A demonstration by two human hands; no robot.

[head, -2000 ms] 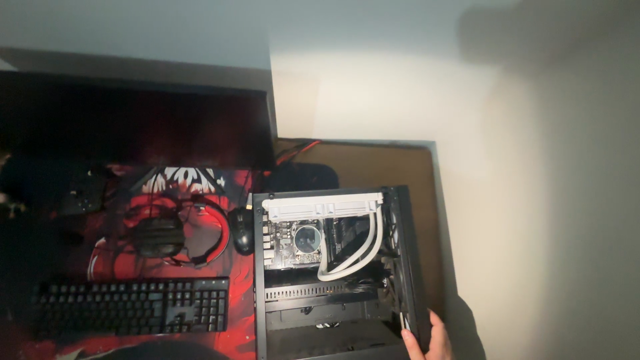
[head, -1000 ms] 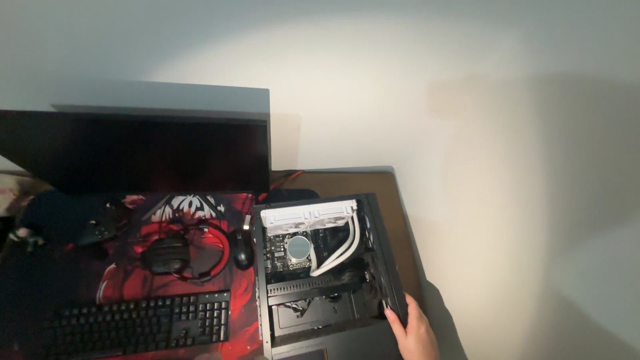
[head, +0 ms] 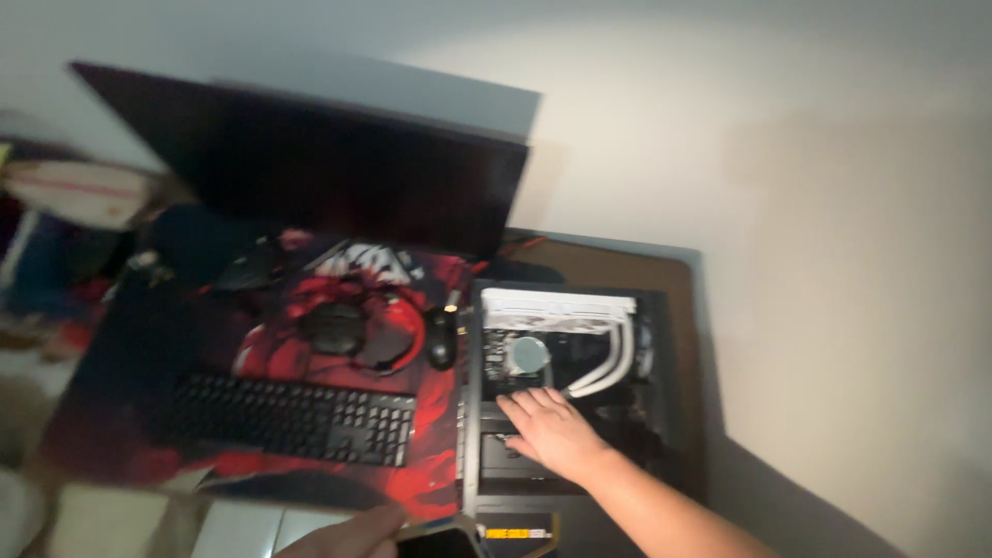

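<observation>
A black computer case (head: 470, 434) lies on its side with its inside exposed. Across its far end runs a white radiator (head: 558, 302), with two white tubes (head: 612, 372) curving down and a round pump head (head: 530, 355) on the motherboard. My right hand (head: 554, 434) reaches into the case just below the pump head, fingers spread; whether it touches a part there is unclear. At the bottom edge my left hand (head: 353, 535) holds a dark, flat device that looks like a smartphone (head: 440, 542), partly cut off by the frame.
Left of the case, a red and black desk mat (head: 434, 473) bears a keyboard (head: 294, 418), headphones (head: 337, 329) and a mouse (head: 441, 341). A monitor (head: 333, 155) stands behind them. The wall (head: 821, 271) rises close on the right.
My right hand has moved from the case's right edge to inside it. My left hand has come into view with the dark flat device. The view has shifted.
</observation>
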